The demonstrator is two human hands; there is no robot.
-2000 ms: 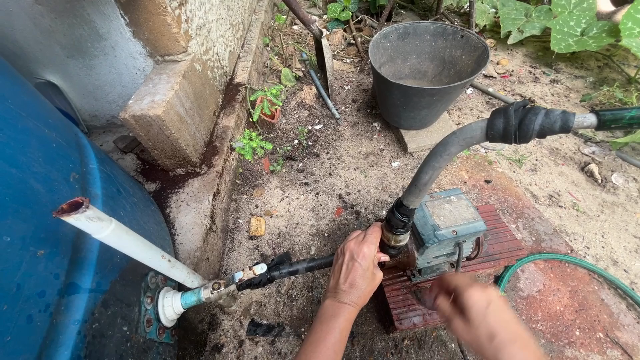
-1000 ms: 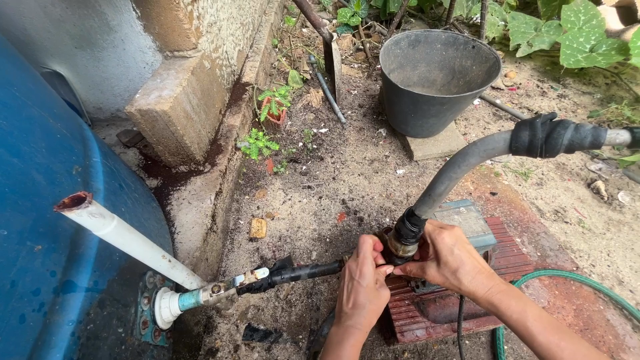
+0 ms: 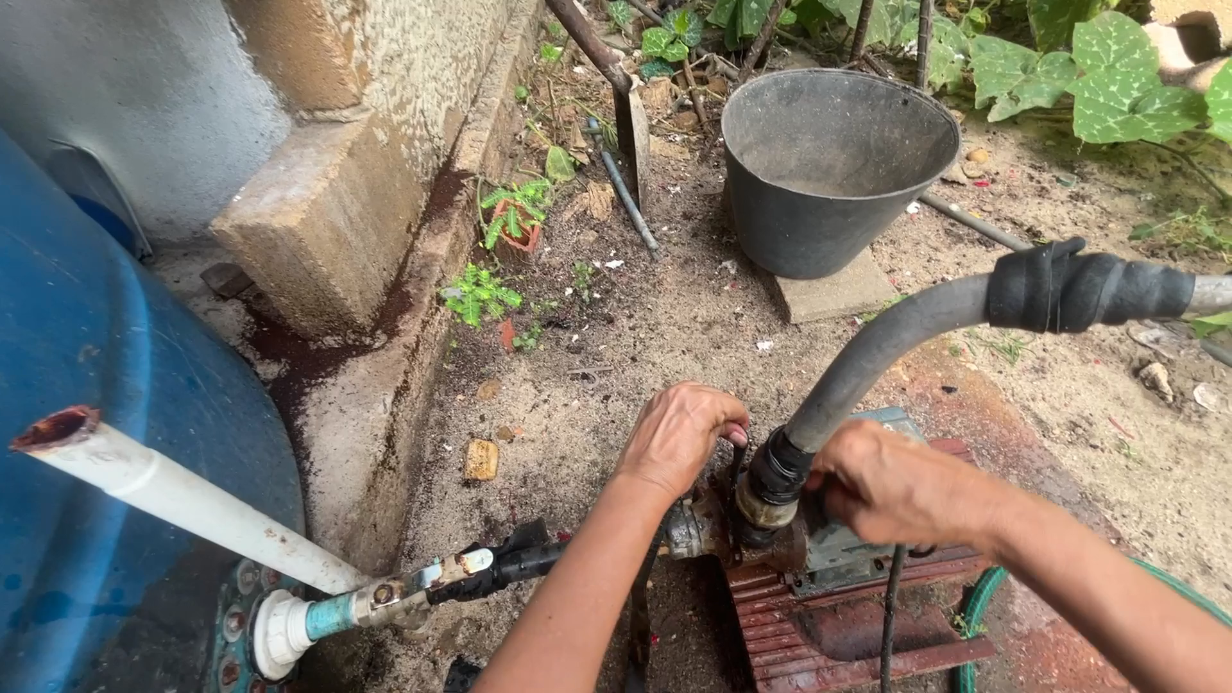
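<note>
My left hand [image 3: 681,435] pinches the end of a black rubber strip [image 3: 738,467] just left of the upright pipe joint [image 3: 770,486] on the water pump [image 3: 852,544]. On the joint's other side is my right hand [image 3: 881,481], fingers curled, partly in front of the pump; whether it holds anything is hidden. A bent grey hose [image 3: 890,342] rises from the joint to a black wrapped section [image 3: 1088,287]. At lower left, a black pipe [image 3: 529,565] runs behind my left forearm to a valve [image 3: 385,595] on the blue tank [image 3: 125,385].
An open white pipe [image 3: 192,500] slants up beside the tank. Beyond the pump, a black bucket [image 3: 828,192] stands on a block [image 3: 833,286]. A shovel blade [image 3: 631,144] and a concrete ledge [image 3: 385,433] lie farther left. A green hose [image 3: 977,606] curves at lower right.
Both hands were together low at the front of the joint one second ago. Now they are apart, higher, on either side of it, and a dark strip shows at my left fingers.
</note>
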